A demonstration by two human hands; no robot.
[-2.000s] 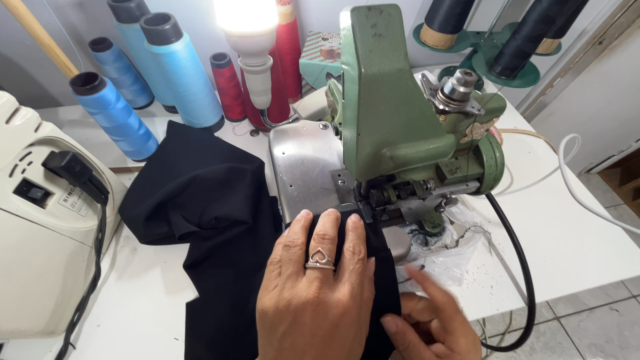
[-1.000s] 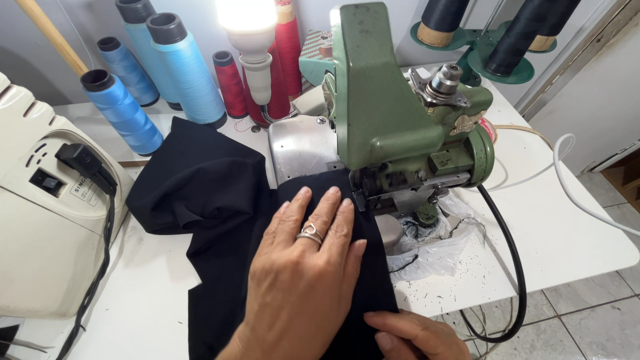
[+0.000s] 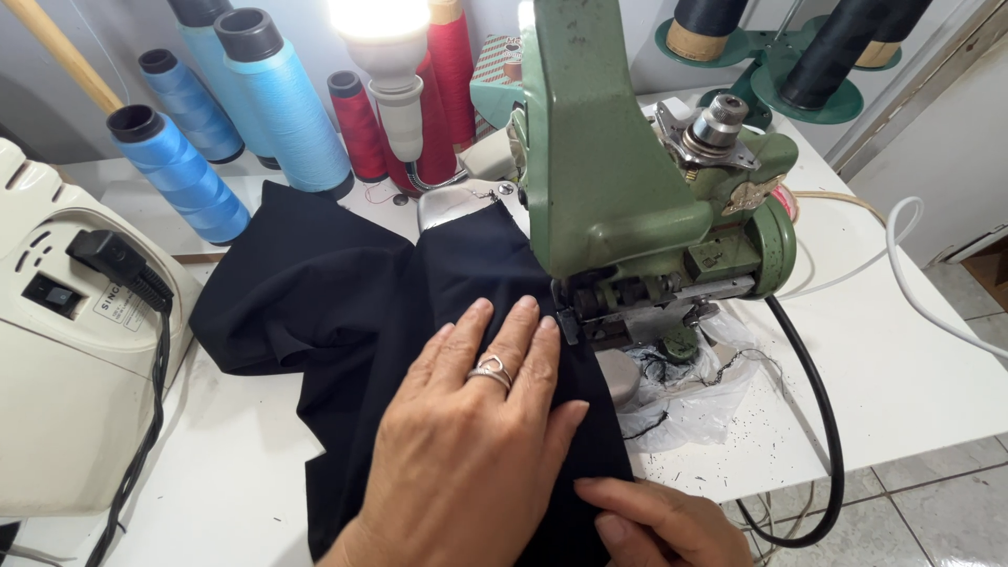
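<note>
Black fabric [image 3: 354, 276] lies on the table and over the metal plate [image 3: 453, 206] of a green overlock sewing machine [image 3: 598, 157]. Its right edge runs under the presser foot [image 3: 568, 324]. My left hand [image 3: 465, 433], with rings on one finger, rests flat on the fabric, fingertips just left of the foot. Lower right, my right hand [image 3: 669, 520] is at the fabric's right edge, finger and thumb beside it; whether it pinches the cloth cannot be told.
Blue thread cones [image 3: 287, 118] and red ones [image 3: 358, 130] stand behind, around a lit bulb [image 3: 386, 63]. A cream Singer machine [image 3: 71, 354] is at left. A plastic bag [image 3: 709, 394] with thread scraps lies right of the foot; a black cable [image 3: 823, 425] hangs beyond.
The black fabric has moved away from me, its far end now covering much of the metal plate. My left hand lies farther back from the plate's far end than the cloth's leading edge.
</note>
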